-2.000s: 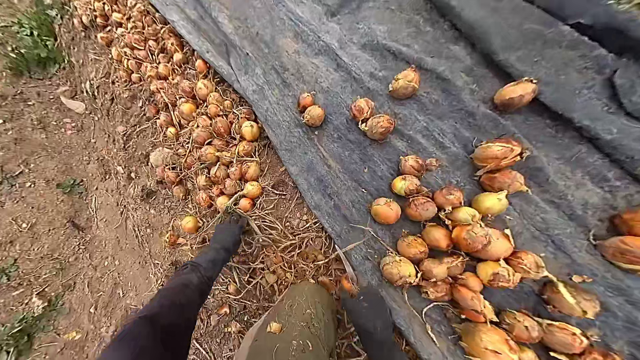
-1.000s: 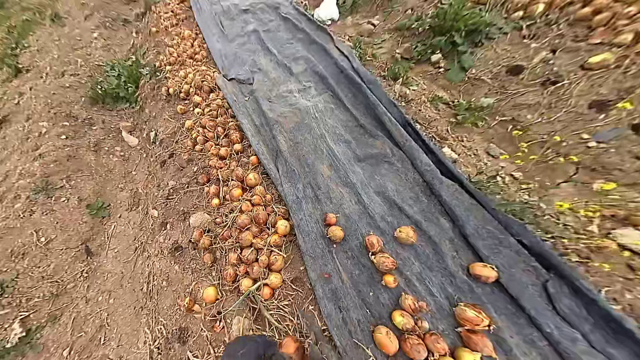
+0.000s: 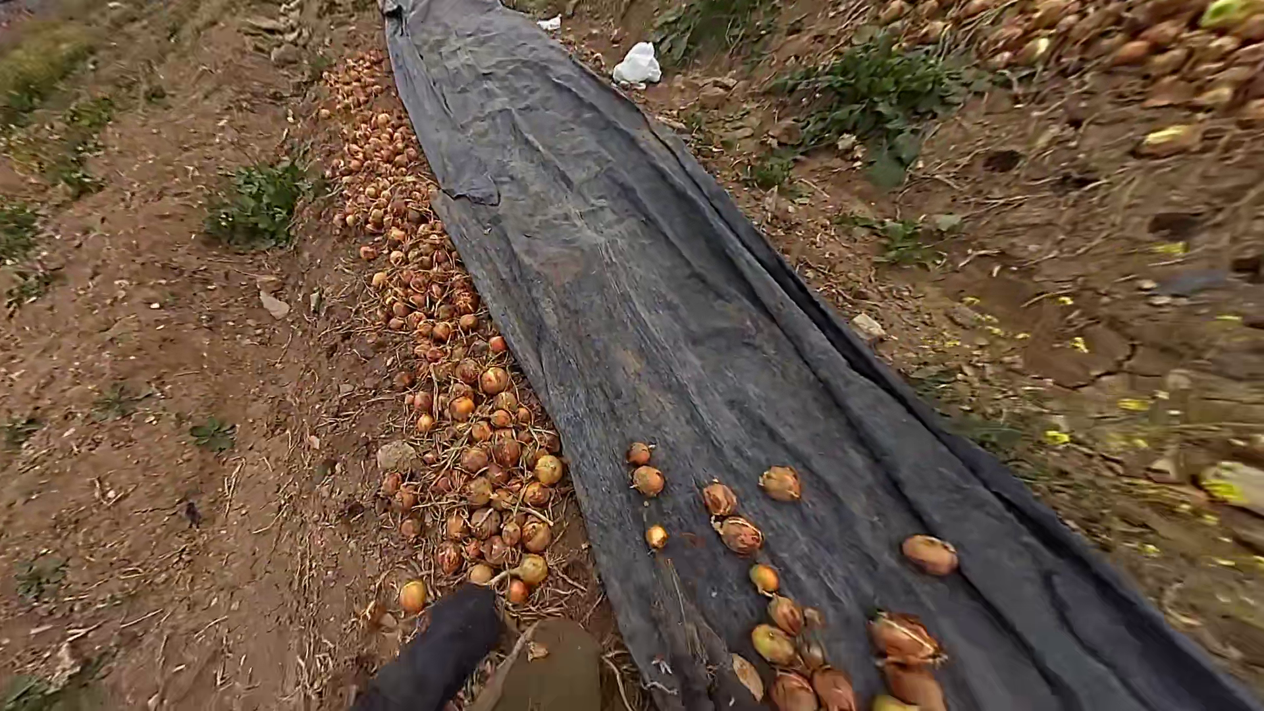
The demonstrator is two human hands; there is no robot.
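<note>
My left hand (image 3: 472, 610), in a dark glove, reaches in at the bottom, at the near end of a long row of onions (image 3: 494, 380) with dry stalks. An orange-yellow onion (image 3: 413, 595) lies just left of it. Its fingers are hidden, so I cannot tell what they hold. Beside the row runs a dark fabric sheet (image 3: 632, 326) with loose onions (image 3: 741, 535) on its near part. A dark blurred shape (image 3: 696, 676) at the bottom of the sheet may be my right hand, near a pale brown onion or peel (image 3: 748, 677).
Bare soil (image 3: 197, 513) with small weeds (image 3: 259, 202) lies to the left. Beyond the sheet's right edge are stones, green plants (image 3: 879, 94) and more onions (image 3: 1175, 59) at the top right. A white crumpled thing (image 3: 638, 64) lies near the sheet's far part.
The view has tilted up strongly along the row. A small onion lies on the sheet below the left pair, where two seconds ago there was none.
</note>
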